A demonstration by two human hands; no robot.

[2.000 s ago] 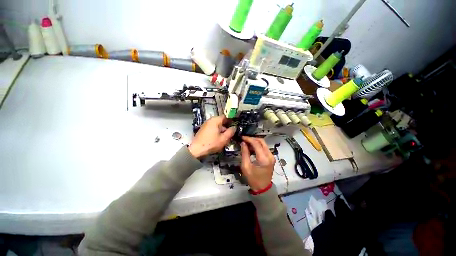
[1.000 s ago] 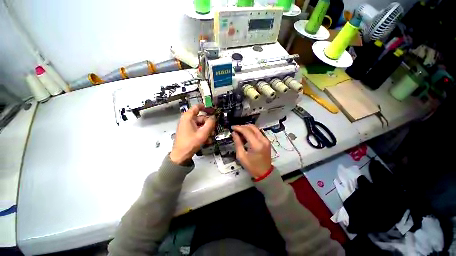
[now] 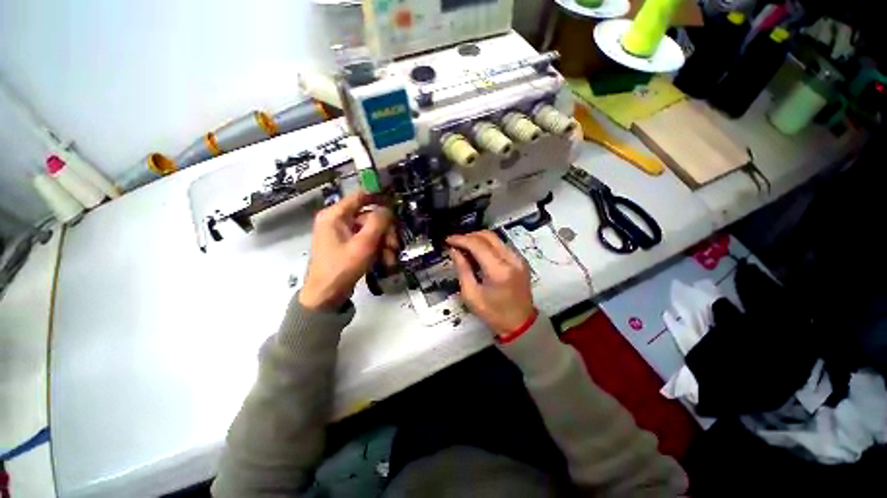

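Note:
The white overlock machine head (image 3: 506, 180) stands in front of me with its blue brand plate and several cream tension knobs (image 3: 494, 137). The dark needle area (image 3: 416, 199) is under the head. My left hand (image 3: 340, 248) is at its left side, below the green-marked part (image 3: 369, 181), with thumb and fingertips together. My right hand (image 3: 491, 277) is at the right of the needle area, thumb and forefinger close together. Any thread or small part between the fingertips is too small to tell in either hand. A red band is on the right wrist.
Black-handled shears (image 3: 622, 219), a yellow-orange tool (image 3: 622, 146) and a tan board (image 3: 695, 146) lie right of the machine. A metal attachment arm (image 3: 277, 190) extends left over the white table (image 3: 175, 340). Thread cones (image 3: 650, 27) stand behind. Black and white cloth (image 3: 754, 340) lies below right.
The view has tilted down and closer, so the machine appears larger. My left hand has moved left from the needle area, away from my right hand, which stays low at the needle area.

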